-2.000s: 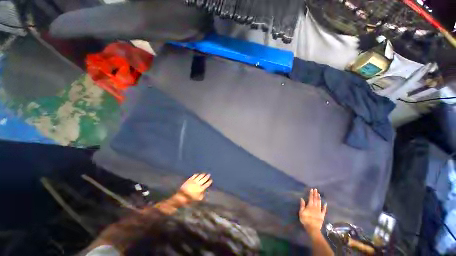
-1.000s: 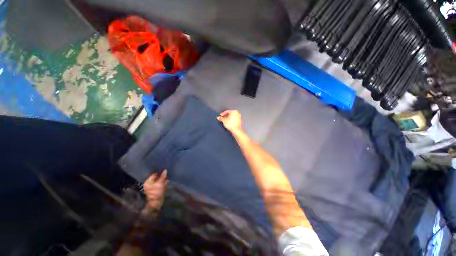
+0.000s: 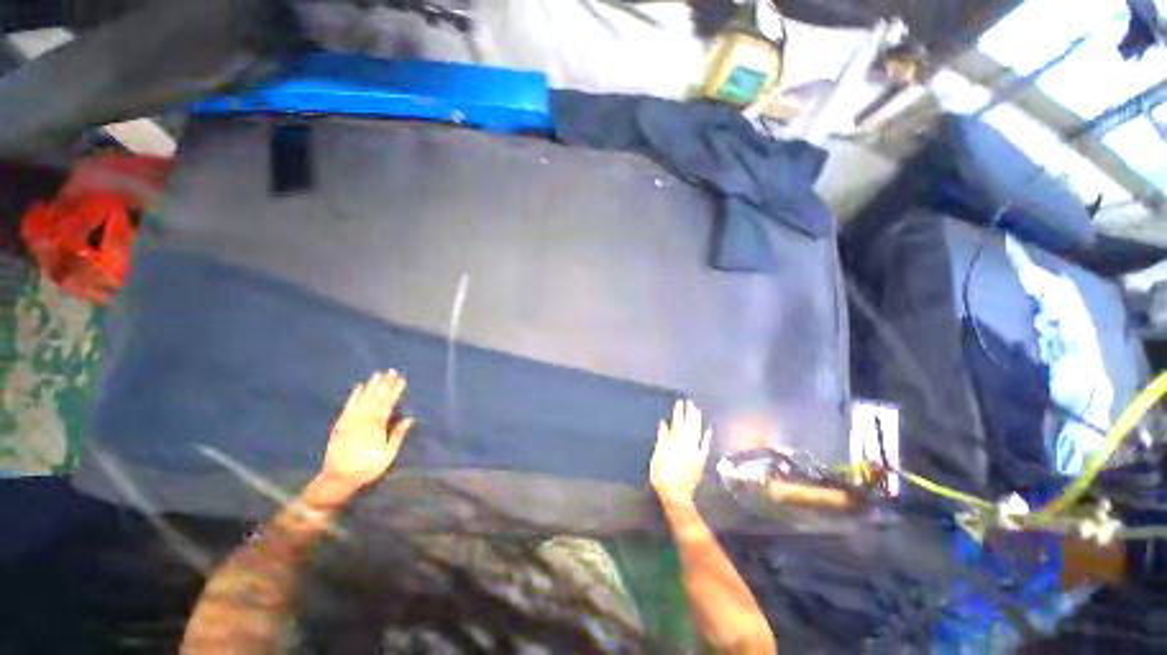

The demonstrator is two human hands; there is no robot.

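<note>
Dark navy trousers point(image 3: 512, 397) lie flat across the near part of the grey padded table point(image 3: 614, 269), wide at the left and narrowing to the right. My left hand point(image 3: 369, 433) lies palm down on them near the middle, fingers apart, holding nothing. My right hand point(image 3: 680, 450) rests flat at their narrow right end, fingers slightly apart, holding nothing. A steam iron point(image 3: 800, 486) with an orange-brown handle is to the right of my right hand, on the table's near right part, blurred.
A blue bar point(image 3: 410, 92) and bunched dark cloth point(image 3: 717, 160) lie along the far edge. A black rectangle point(image 3: 292, 159) is at far left. An orange-red bag point(image 3: 90, 230) is beyond the left edge. A yellow hose point(image 3: 1113, 441) arches at right.
My left hand has come off the trousers' near left edge and my right hand off their far edge. Both now press flat, farther right. The trousers look smoother. The view has swung right.
</note>
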